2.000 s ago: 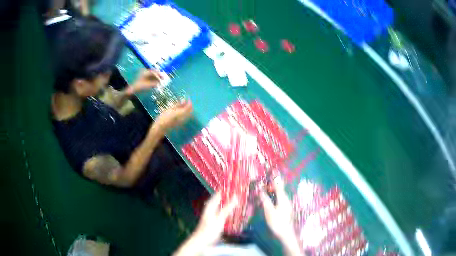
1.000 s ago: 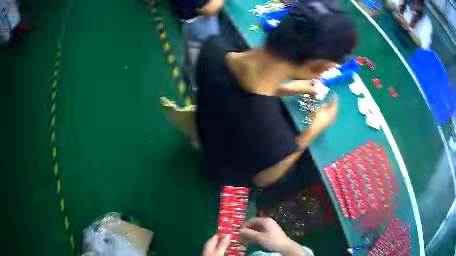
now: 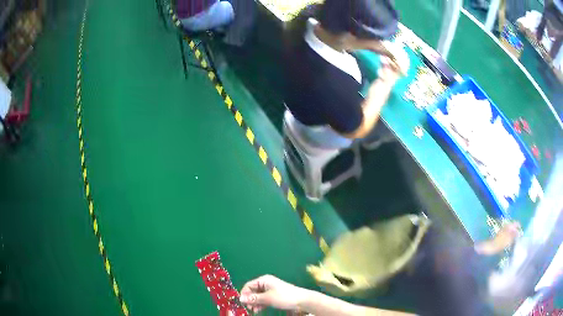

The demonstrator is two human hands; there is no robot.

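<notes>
A narrow red board strip [image 3: 219,285] with small pale and silver parts is held over the green floor at the bottom, tilted with its top to the left. My right hand [image 3: 266,293] reaches in from the lower right, and its thumb and fingertips pinch the strip's right edge. The strip's lower end is cut off by the picture's edge. My left hand is not in view. No cutters can be made out.
The green-topped bench [image 3: 410,145] runs down the right, with a blue bin [image 3: 438,126] of white parts. A neighbour's hand [image 3: 500,239] is beside it. A yellowish open container [image 3: 376,253], another seated worker [image 3: 327,80], a pale stool [image 3: 318,162] and floor tape [image 3: 262,154] also show.
The view has swung so the bench shows farther along. The strip has shifted left and tilted, and my right hand has moved left onto its edge. My left hand has left the picture.
</notes>
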